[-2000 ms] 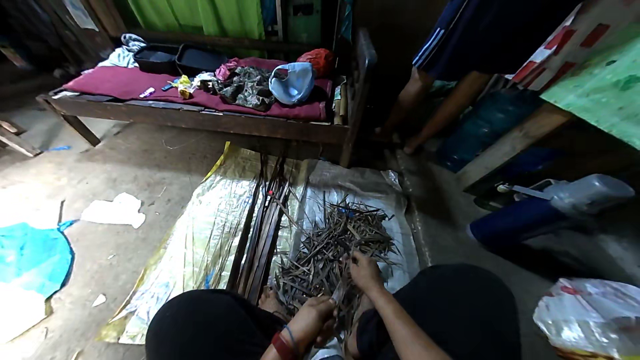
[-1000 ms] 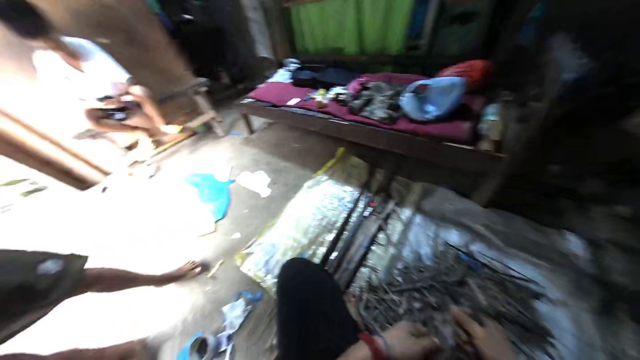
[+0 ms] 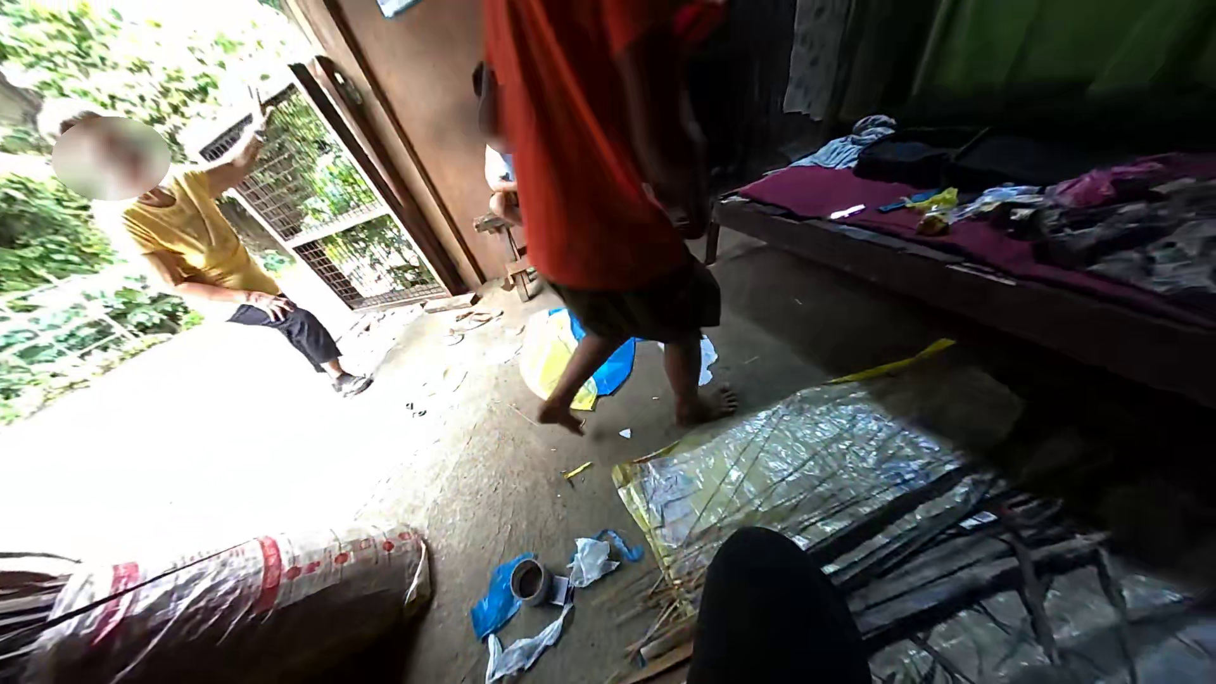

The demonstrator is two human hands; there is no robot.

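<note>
Neither my left hand nor my right hand shows in the head view now. My dark-clothed knee rises at the bottom, right of centre. Beside it, long dark dried strips lie across a clear plastic sheet with yellow edging, spread on the floor. The pile of short dried pieces seen earlier is outside the frame or hidden.
A person in a red shirt stands barefoot ahead; another in yellow is at the bright doorway. A wrapped sack bundle lies lower left, near a small cup on blue plastic. A low wooden bench holds clothes at right.
The view has swung left toward the doorway, and both my hands have left it. A person in a red shirt now stands between the doorway and the bench.
</note>
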